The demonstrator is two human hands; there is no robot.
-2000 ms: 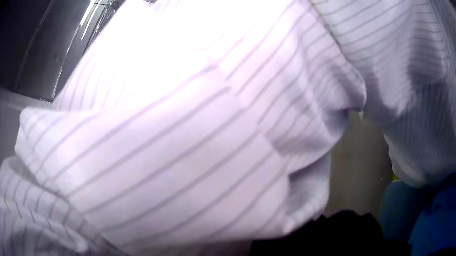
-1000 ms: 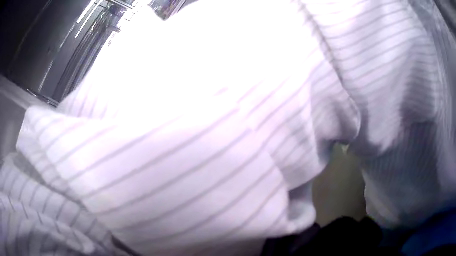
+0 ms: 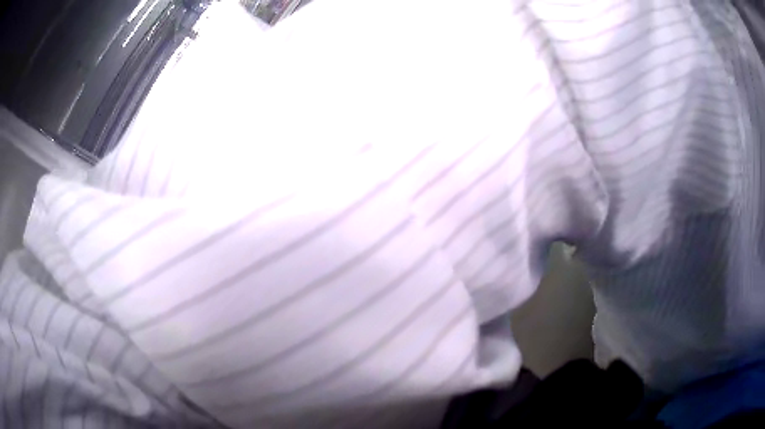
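Observation:
A white striped shirt fills most of the head view and hides what lies behind it. Its upper middle is washed out by light. Neither my left hand nor my right hand can be made out. Dark shapes sit at the bottom edge, right of the middle. They are too dark to tell what they are. No held thing shows.
A pale grey-green floor or surface shows through a narrow gap in the cloth. A blue area lies at the lower right corner. A dark, glossy, streaked area is at the upper left, with a pale edge below it.
The gap in the cloth has shifted left and narrowed. The blue area at the lower right shows less. The shirt's folds have moved slightly, and more of the streaked area shows at the upper left.

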